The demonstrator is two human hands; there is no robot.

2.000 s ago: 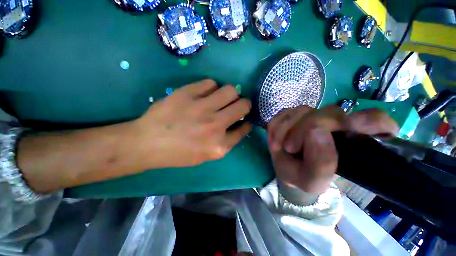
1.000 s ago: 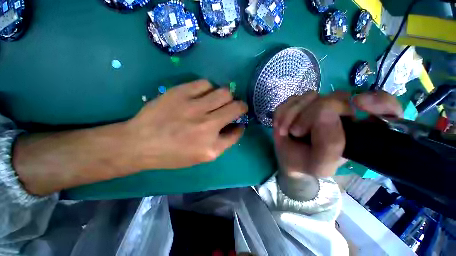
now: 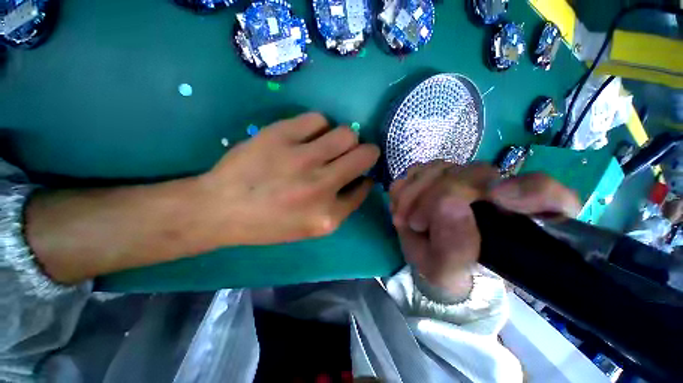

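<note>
My right hand [image 3: 449, 217] is shut around the black electric screwdriver [image 3: 554, 269], just below the screw dish; its tip is hidden behind my fingers. My left hand [image 3: 292, 183] lies palm down near the mat's front edge, fingers bent towards the dish. A sliver of something dark blue shows at its fingertips, probably a circuit-board module, mostly hidden. The round silver screw dish [image 3: 438, 120] stands between and beyond my hands.
Several blue circuit-board modules [image 3: 273, 39] lie along the far side of the green mat [image 3: 120, 112], more at the right. A teal box [image 3: 577, 176], a black cable [image 3: 584, 75], a crumpled clear bag [image 3: 599, 112] and yellow strips [image 3: 651, 51] are at the right.
My right hand and the screwdriver have shifted left, closer to my left fingers, and the screwdriver's rear points lower. More of the teal box shows. My left hand keeps its pose over the mat.
</note>
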